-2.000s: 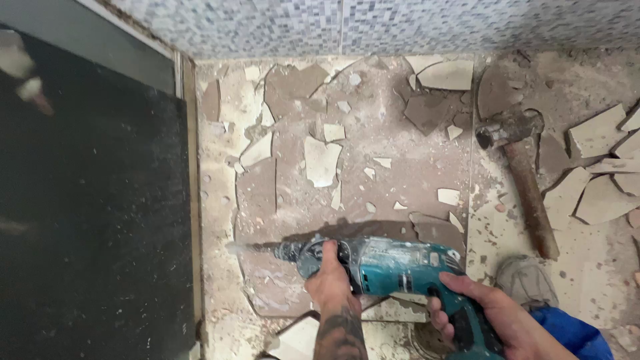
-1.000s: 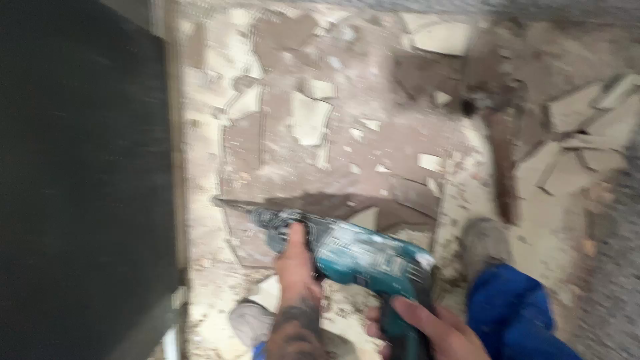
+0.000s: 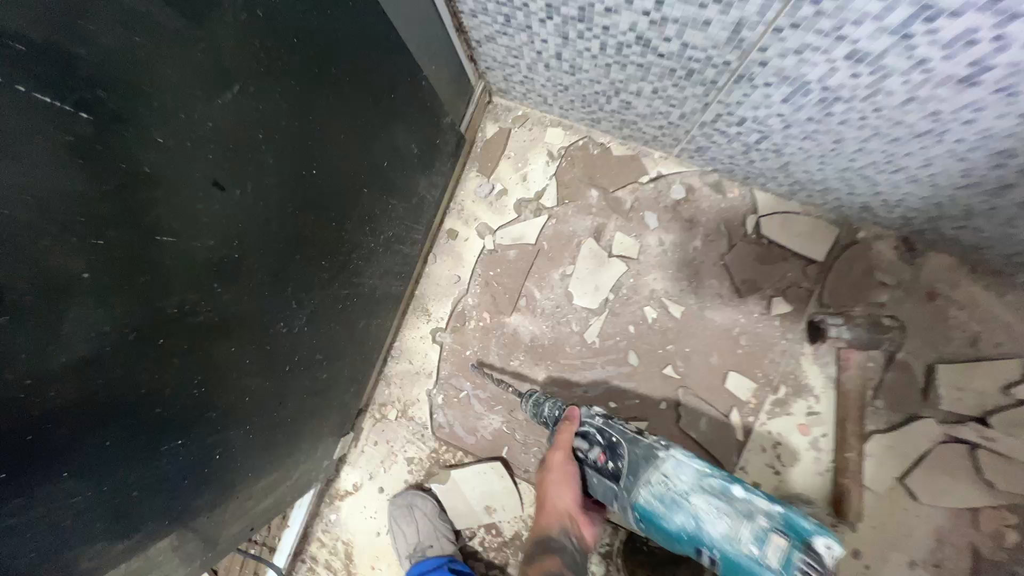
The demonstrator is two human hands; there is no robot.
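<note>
A teal and black rotary hammer drill, coated in pale dust, points up and left over the broken floor. My left hand grips its front housing just behind the chuck, thumb on top. The drill bit lies above a large brownish tile surface; whether its tip touches cannot be told. My right hand is out of view, below the frame or behind the drill. Loose cream tile shards lie past the bit, and a bigger tile piece rests beside my shoe.
A hammer with a wooden handle lies at the right, near cracked tile pieces. A dark panel borders the floor on the left, and a mosaic-patterned wall stands at the back. My shoe is at the bottom.
The view has turned and shifted strongly. My right hand, earlier on the drill's rear handle, has left the view. My left hand remains on the drill's front.
</note>
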